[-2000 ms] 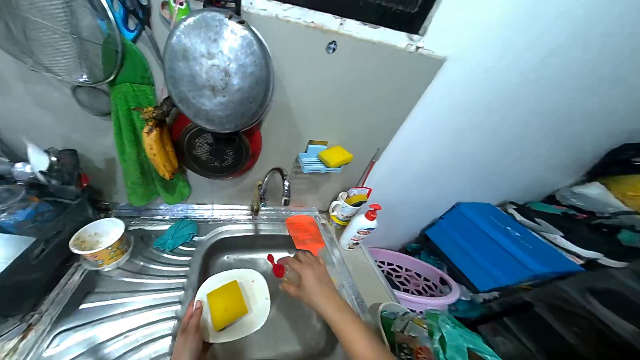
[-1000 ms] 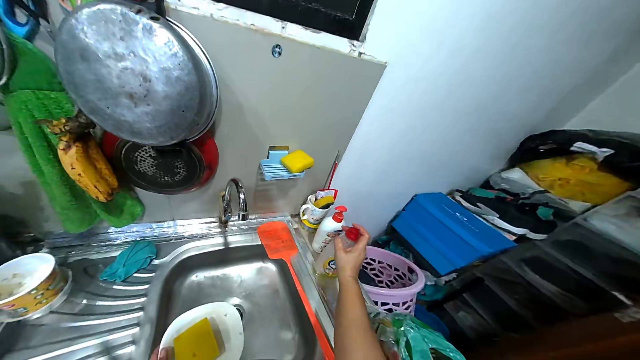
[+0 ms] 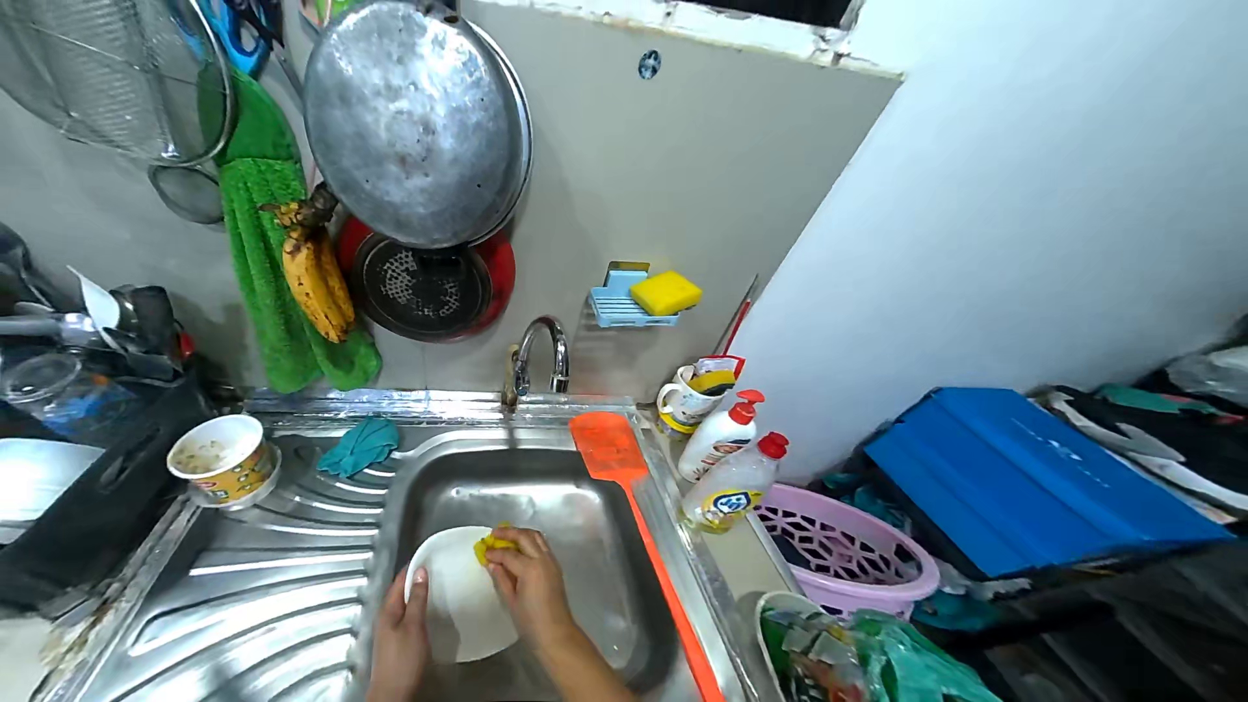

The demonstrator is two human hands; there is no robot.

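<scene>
Over the stainless steel sink basin [image 3: 575, 512], my left hand [image 3: 403, 624] grips a white plate [image 3: 458, 600] by its left edge, thumb on the near face. The plate is tilted. My right hand [image 3: 526, 575] pinches a yellow sponge [image 3: 494, 544] against the plate's upper right part; the fingers partly hide the sponge. A clear dish soap bottle with a red cap [image 3: 731, 487] stands on the ledge right of the basin, beside a white pump bottle [image 3: 717, 441]. An orange spatula [image 3: 612, 447] lies along the basin's right rim.
A chrome faucet [image 3: 541, 353] rises behind the basin. On the left drainboard are a paper cup [image 3: 222, 458] on a small dish and a teal cloth [image 3: 361, 447]. A second yellow sponge [image 3: 666, 292] sits on a blue wall holder [image 3: 624, 304]. A pink basket [image 3: 848, 546] stands at right.
My right hand has moved from the red-capped bottle back to the plate and now holds the sponge, which lay on the plate before. The bottle stands released on the ledge. The view has swung back left.
</scene>
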